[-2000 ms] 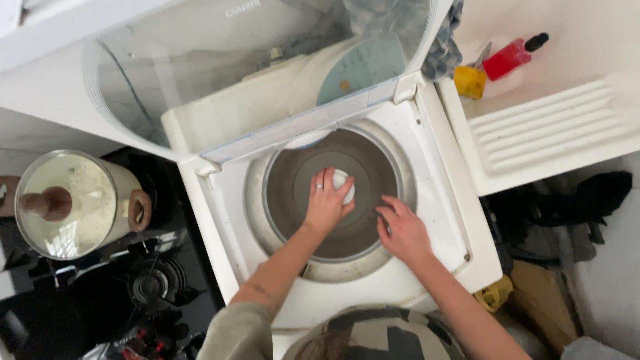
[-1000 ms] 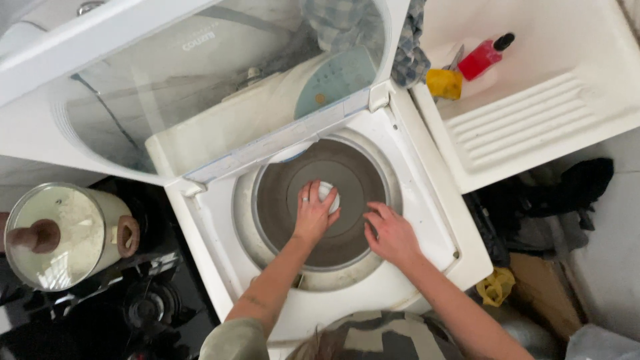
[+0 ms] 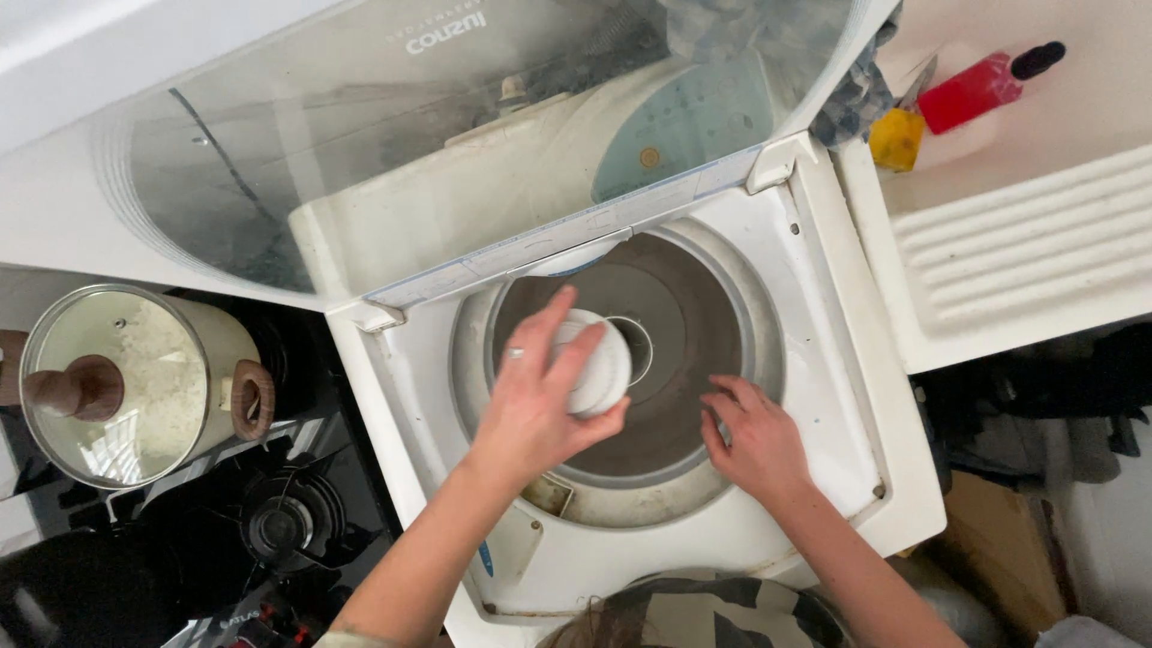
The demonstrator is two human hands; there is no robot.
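Observation:
A top-loading washing machine [image 3: 832, 450] stands below me, its lid [image 3: 360, 162] raised. Murky grey-brown water [image 3: 666, 423] fills much of the tub [image 3: 760, 324]. My left hand [image 3: 549, 396] grips a round white plastic cap [image 3: 598, 364] by its edges, above the water. Just right of the cap shows the round open top of the centre post [image 3: 634, 346]. My right hand [image 3: 751, 436] hovers over the tub's right rim with fingers loosely curled and nothing in them.
On the left, a pot with a glass lid [image 3: 135, 432] sits on a black gas stove [image 3: 279, 526]. A laundry sink [image 3: 1026, 270] at the right holds a red bottle [image 3: 972, 93] and a yellow sponge-like item [image 3: 895, 139]. Cloth [image 3: 855, 94] hangs beside the lid hinge.
My left hand has lifted the white cap off the centre of the tub and moved it left, exposing the post's round opening. My right hand stays near the right rim.

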